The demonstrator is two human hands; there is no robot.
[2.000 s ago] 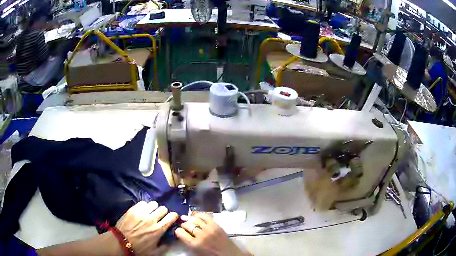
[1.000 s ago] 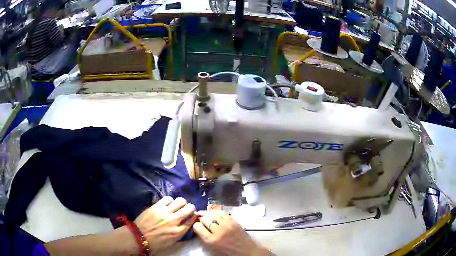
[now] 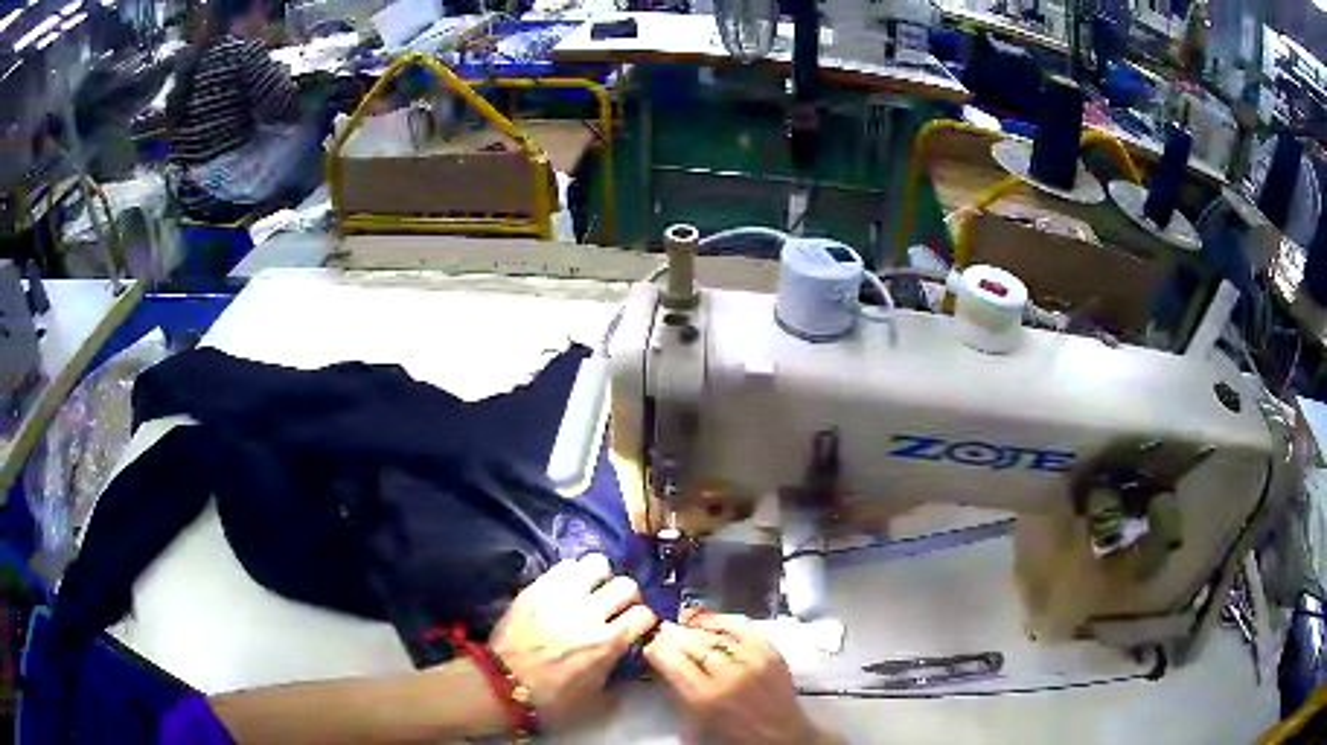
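Note:
The dark navy garment (image 3: 364, 495) is spread on the white table left of the needle, its right edge reaching the presser foot (image 3: 668, 550). The cream sewing machine (image 3: 946, 393) is marked ZOJE in blue. My left hand (image 3: 572, 640), with a red bracelet at the wrist, presses and pinches the cloth just in front of the foot. My right hand (image 3: 728, 672), with a ring, pinches the cloth edge beside the left fingertips. The cloth under the fingers is mostly hidden.
Thread snips (image 3: 934, 670) lie on the table right of my right hand. A dark square plate (image 3: 738, 579) and a white rounded fitting (image 3: 805, 571) are right of the needle. Dark thread cones (image 3: 1059, 131) stand behind. A person in a striped top (image 3: 233, 102) sits at the back left.
The view has turned left, so the machine, garment and hands appear farther right in the picture. Both hands stay together on the cloth near the foot.

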